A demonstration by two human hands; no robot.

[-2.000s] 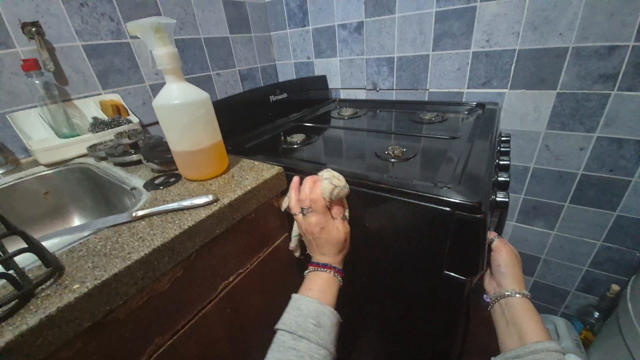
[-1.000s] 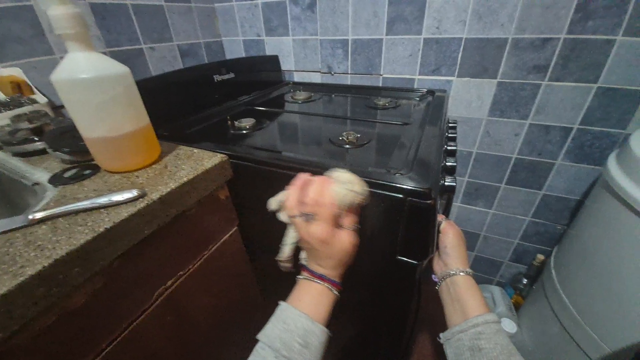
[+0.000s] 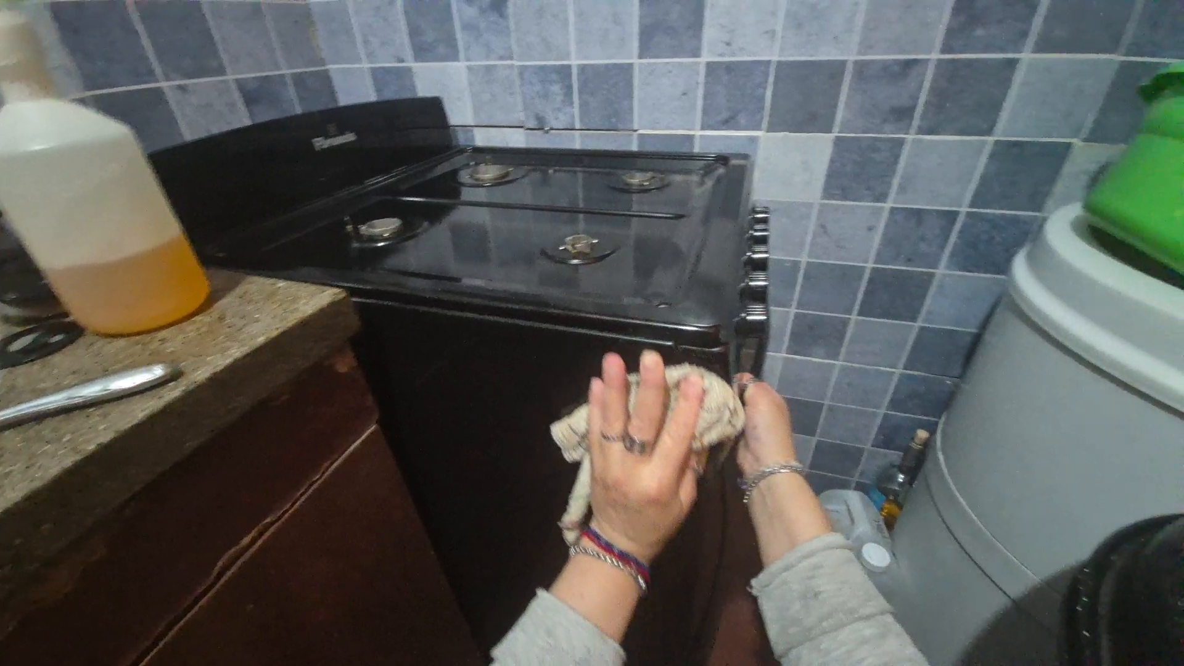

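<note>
My left hand (image 3: 640, 453), wearing rings and wristbands, presses a bunched beige cloth (image 3: 717, 407) flat against the black side panel (image 3: 462, 416) of a gas stove, close to its front corner. The fingers point up and lie spread over the cloth. Just to the right, my right hand (image 3: 766, 430) grips the front edge of the stove below the knobs (image 3: 757, 277); some of its fingers are hidden. The glossy black cooktop (image 3: 518, 277) shows burners without grates, such as the near burner (image 3: 579, 246).
A spray bottle of orange liquid (image 3: 102, 222) and a metal utensil handle (image 3: 102, 387) lie on the speckled counter (image 3: 268, 319) at left. At right stand a large grey container (image 3: 1064, 416) with a green object (image 3: 1147, 185) on top, a plastic jug (image 3: 856, 523) and a glass bottle (image 3: 902, 476).
My left hand has moved right along the stove's side with the cloth, from near the counter to near my right hand. My right hand stays at the front edge. The view has shifted right.
</note>
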